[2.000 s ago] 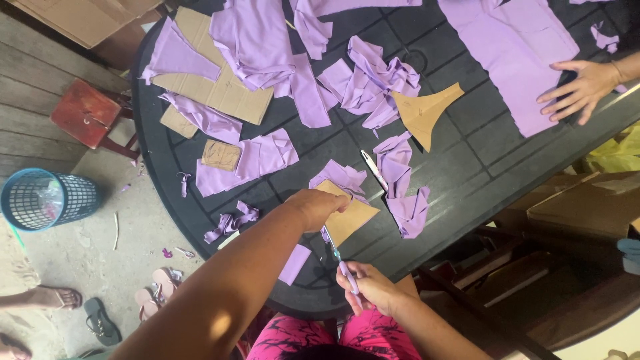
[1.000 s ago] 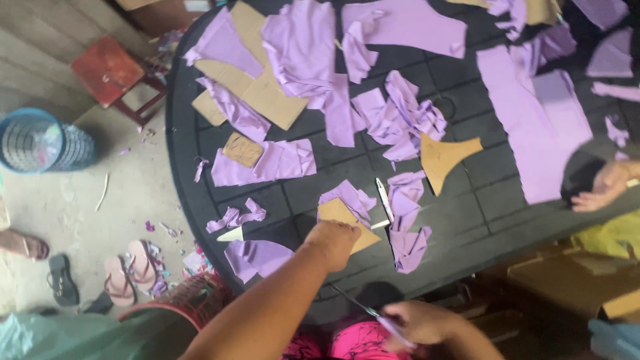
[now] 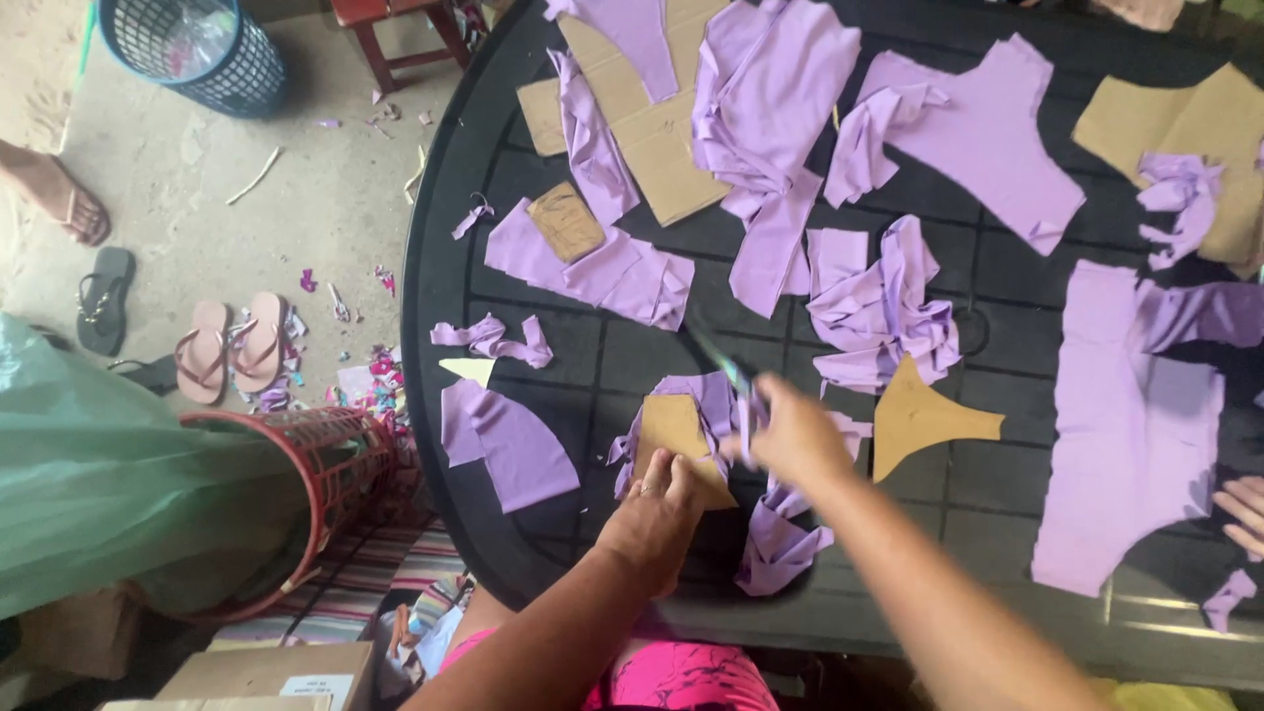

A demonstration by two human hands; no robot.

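Note:
My left hand (image 3: 652, 518) presses with its fingertips on a brown cardboard pattern piece (image 3: 664, 427), which lies over crumpled lilac fabric (image 3: 713, 395) on the black plastic table (image 3: 538, 538). In my right hand (image 3: 795, 434) is a pair of scissors with lilac handles (image 3: 748, 415), held above the table just right of the pattern; the blades point up and left, blurred. A second pattern piece (image 3: 923, 415) with curved sides lies to the right. Cut lilac fabric pieces (image 3: 509, 444) lie left of my left hand, and bunched lilac fabric (image 3: 780, 543) lies to its right.
More lilac fabric (image 3: 775, 89) and a cardboard sheet (image 3: 657, 128) cover the table's far side. Another person's hand (image 3: 1246, 513) is at the right edge by a large lilac piece (image 3: 1106, 444). A red basket (image 3: 326, 494) with a green plastic bag (image 3: 128, 474) stands at the left.
My right hand with the scissors has moved from the table's near edge up over the table. My left hand still presses on the pattern piece. The view has shifted.

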